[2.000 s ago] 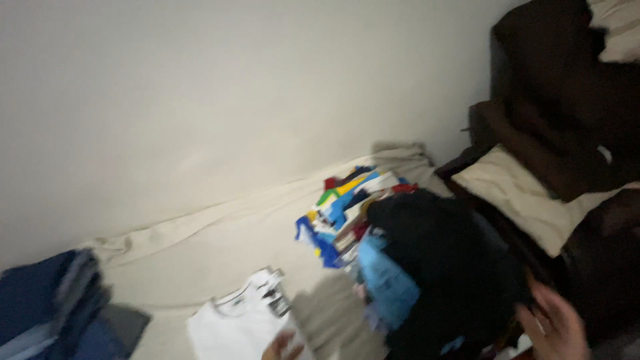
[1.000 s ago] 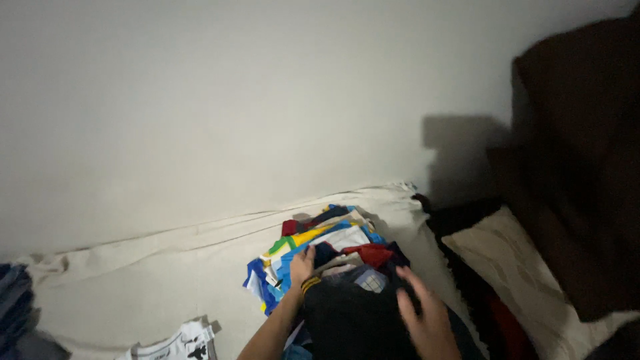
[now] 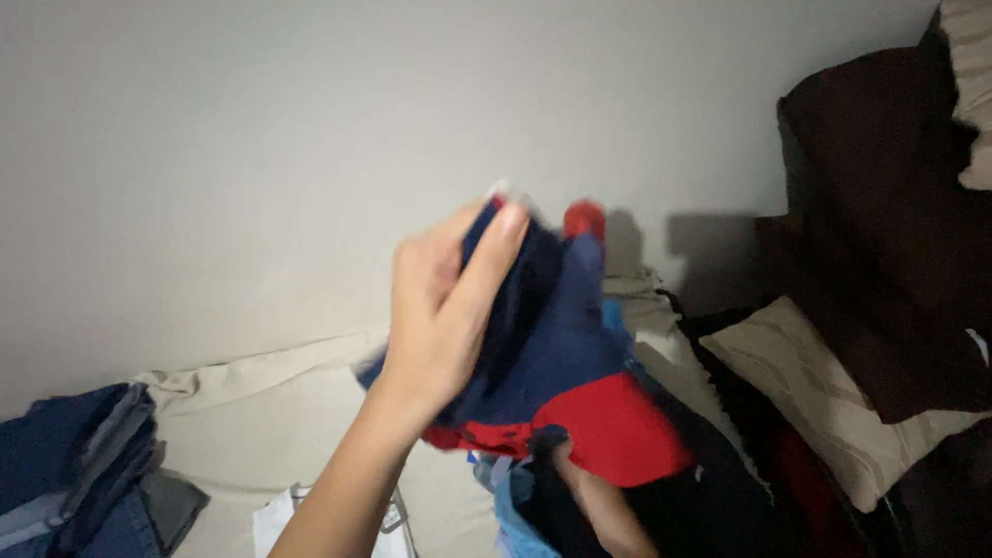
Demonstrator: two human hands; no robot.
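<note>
My left hand (image 3: 446,291) grips the upper edge of a navy and red garment (image 3: 542,356), lifted in front of the wall and blurred by motion. My right hand (image 3: 597,496) is low, its fingers at the garment's red lower part; whether they pinch the cloth is unclear. Beneath the garment lie black cloth (image 3: 697,504) and light blue cloth (image 3: 519,515). A white printed shirt (image 3: 271,519) lies on the cream cover, partly behind my left forearm.
Folded jeans and dark clothes (image 3: 70,465) are stacked at the left on the cream cover (image 3: 232,426). At the right are a patterned beige cushion (image 3: 806,387) and dark brown fabric (image 3: 876,232). A pale wall (image 3: 310,155) stands behind.
My left hand has risen from the colourful clothes pile and now holds up the navy and red garment. The black cloth, in front of my hands a second ago, now lies below the garment.
</note>
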